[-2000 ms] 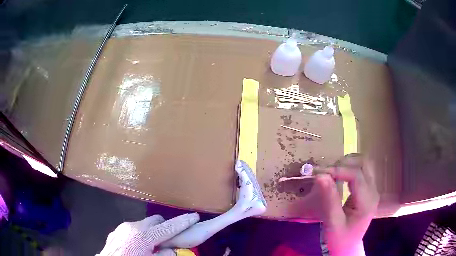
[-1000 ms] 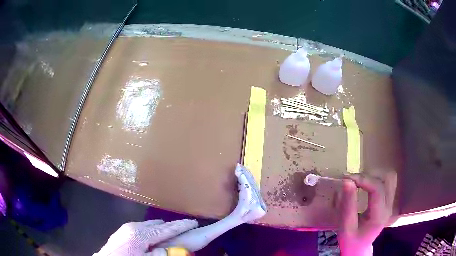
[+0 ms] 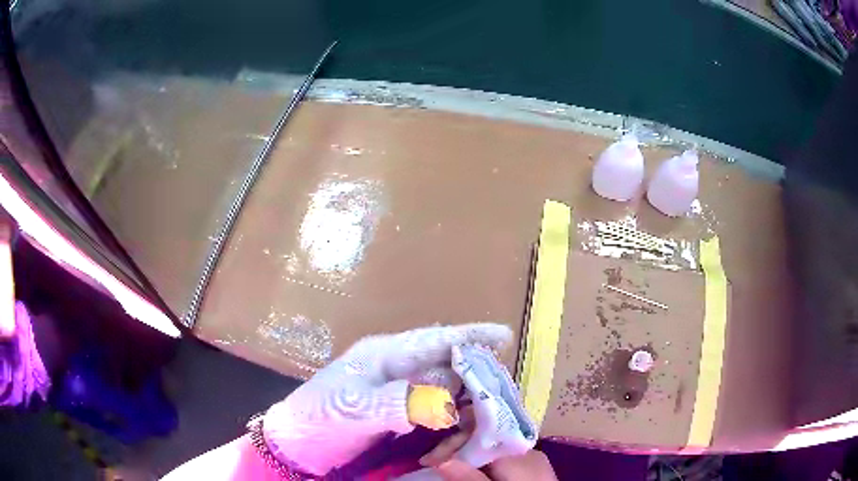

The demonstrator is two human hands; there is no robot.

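A white-grey moulded limb-shaped part [image 3: 491, 409] is at the bench's front edge, its wide slotted end up and its lower part cut off by the frame. My right hand [image 3: 494, 465], bare and partly cut off at the bottom, grips it low down. My left hand [image 3: 367, 395], in a white knit glove with a yellow thumb guard [image 3: 432, 407], has its fingers extended beside the part's upper end; whether they grip it is unclear. A tiny whitish pot [image 3: 642, 361] stands on the dark-spotted area. No stick shows in my right hand.
Two yellow tape strips [image 3: 548, 310] [image 3: 712, 343] border the spotted area. One pale stick [image 3: 637, 297] lies between them, with a row of sticks [image 3: 635, 241] behind. Two squeeze bottles [image 3: 618, 169] [image 3: 674, 183] stand farther back. A long dark rod [image 3: 249, 188] lies left; the green strip [image 3: 489, 47] runs beyond.
My right hand has left the pot and moved left onto the part. The part is raised and more upright. My left hand has moved up and right beside its upper end. The view has shifted.
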